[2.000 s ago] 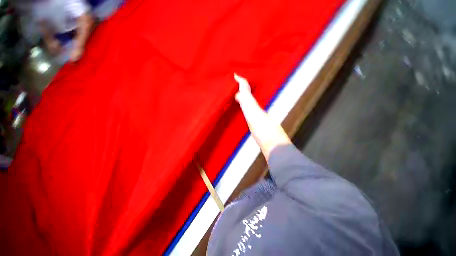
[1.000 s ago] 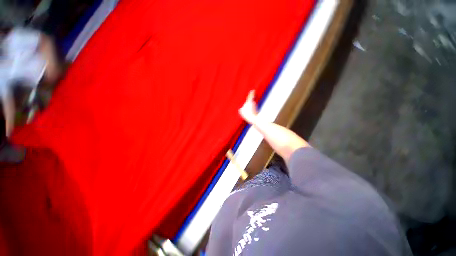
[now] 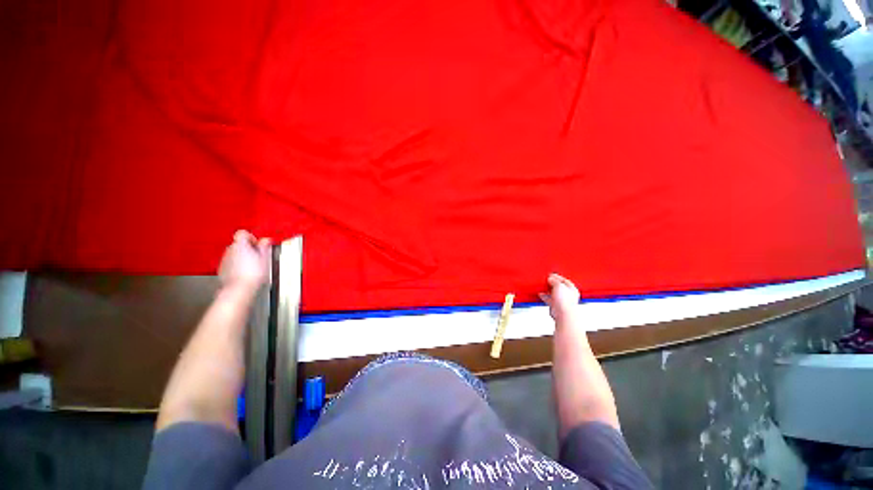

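Observation:
The red fabric ply covers most of the table and shows diagonal wrinkles. My left hand grips the fabric's near edge just left of the cutter rail. My right hand pinches the near fabric edge to the right. A thin blue line of plies shows under the red edge, with white underlay paper below it. A short pale wooden stick lies across the paper between my hands, its top end at the red edge. The fabric lies over the rail's far part and hides it.
Blue fittings sit beside the rail at the table edge. The brown table shows left of the rail, with a yellow block at the far left. Grey floor is at the lower right, and a pale grey object stands at the right.
The view has turned, and the rail now shows in front of me. My left hand has come into view at the fabric edge. The other person is out of view.

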